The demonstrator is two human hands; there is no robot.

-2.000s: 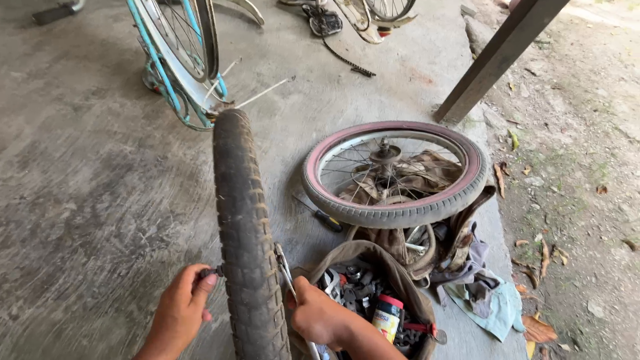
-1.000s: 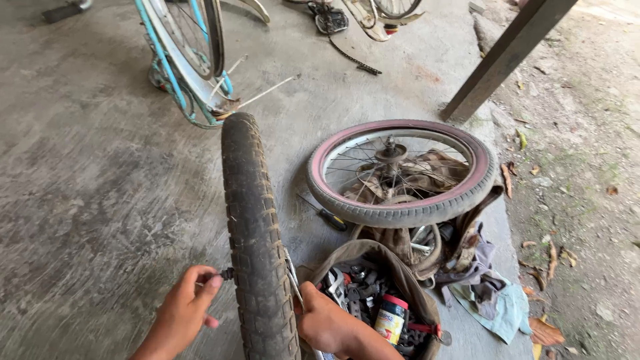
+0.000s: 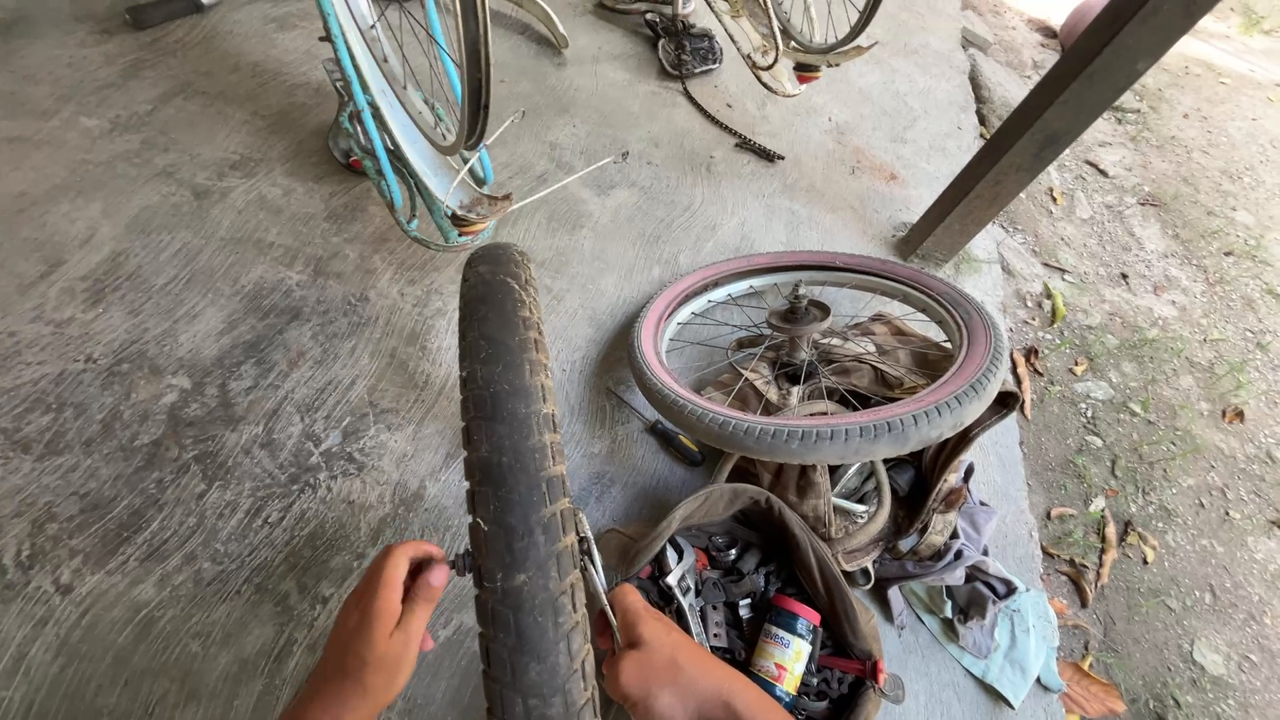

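A bicycle wheel with a worn, knobby black tyre (image 3: 520, 480) stands upright before me, its tread facing me. On its left side, my left hand (image 3: 380, 625) has thumb and fingertips at the threaded end of the axle (image 3: 462, 562). My right hand (image 3: 665, 655), on the other side, is closed around a metal tool (image 3: 597, 580), likely a wrench, which reaches toward the wheel's hub side; its working end is hidden behind the tyre. Just right of that hand lies an open cloth tool bag (image 3: 840, 600) with an adjustable wrench (image 3: 683, 582) and a red-lidded jar (image 3: 785, 645).
A second wheel with a pink-walled tyre (image 3: 820, 435) lies flat over a brown bag. A screwdriver (image 3: 675, 442) is on the concrete beside it. Rags (image 3: 985, 610) lie at the slab's edge. Farther off are a blue bicycle frame (image 3: 372, 120), a chain (image 3: 725, 125) and a slanted post (image 3: 1050, 130).
Both hands remain at the sides of the upright wheel. Little else has plainly changed apart from a slight shift of the view.
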